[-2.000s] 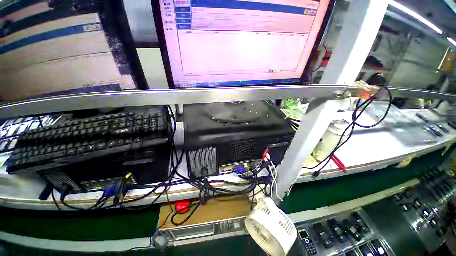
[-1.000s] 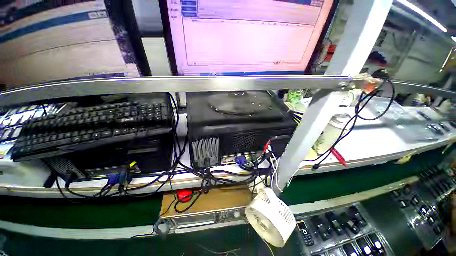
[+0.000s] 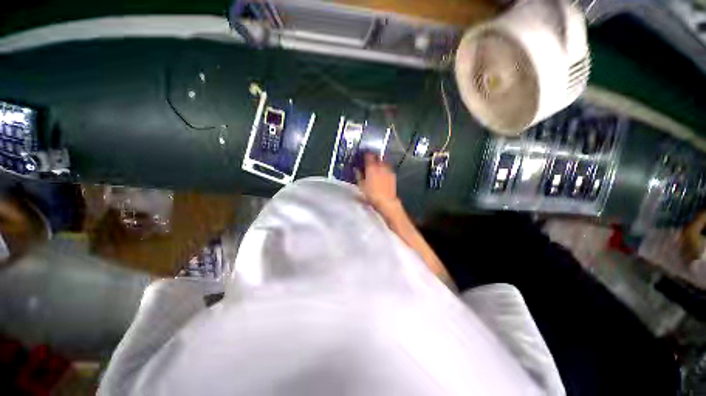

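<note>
Two blue fixture plates with white edges lie side by side on the green mat. A keypad phone with a yellow screen surround (image 3: 272,128) lies on the left plate (image 3: 294,147). Another keypad phone (image 3: 352,138) lies on the right plate (image 3: 377,135). My right hand (image 3: 377,178) reaches from the lower right to the near end of the right plate, beside that phone. Its fingers are blurred, so its grip is unclear. A third phone (image 3: 439,168) lies upright-facing on the mat to the right. My left hand is not in view.
A round white fan (image 3: 522,66) hangs over the bench. A phone tray (image 3: 546,178) is at the right, another (image 3: 15,139) at the far left. A silver instrument (image 3: 333,27) stands behind. A black lead (image 3: 186,120) and an orange-brown cable (image 3: 447,116) lie on the mat.
The view has swung down from the monitors and computers to the bench. The fixture plates, the phones on them and my right hand have come into view.
</note>
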